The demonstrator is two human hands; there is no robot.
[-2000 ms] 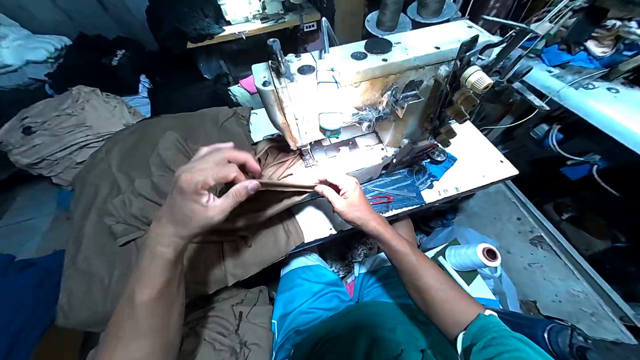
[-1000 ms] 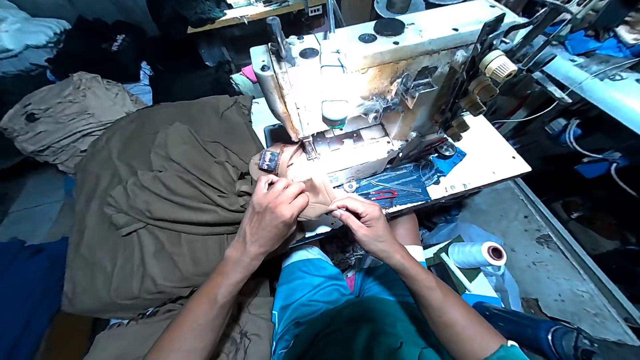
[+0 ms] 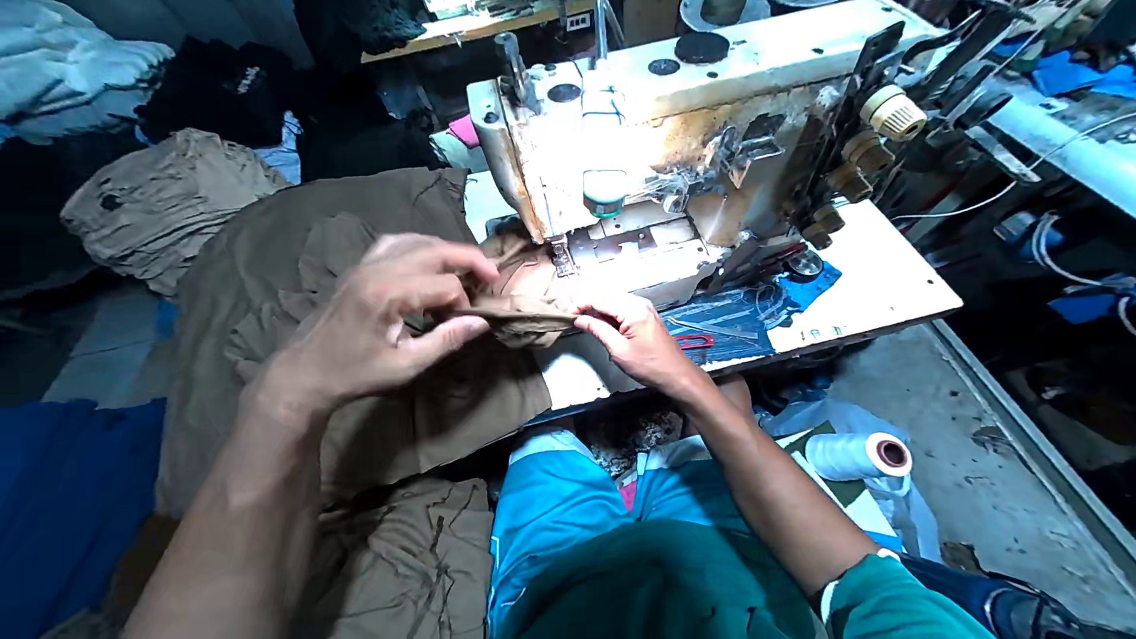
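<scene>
My right hand point(image 3: 632, 335) pinches the edge of a brown fabric piece point(image 3: 524, 312) between thumb and fingers, in front of the sewing machine point(image 3: 621, 133). At the other end of that edge is my left hand point(image 3: 386, 315), its thumb and fingers apart; whether it touches the cloth is not clear. Beyond the hands, part of the cloth lies close to the presser foot point(image 3: 561, 256). The larger brown cloth point(image 3: 266, 257) spreads under and left of my left hand.
Red-handled thread snips point(image 3: 692, 341) lie on blue denim on the white machine table point(image 3: 843, 311). A cone of white thread point(image 3: 856, 454) stands at the lower right. More brown cloth point(image 3: 417, 559) hangs below the table, and a crumpled pile point(image 3: 177, 195) lies at the back left.
My left hand was down at the cloth one second ago; it is now raised, with its fingers spread. My right hand still holds the cloth edge.
</scene>
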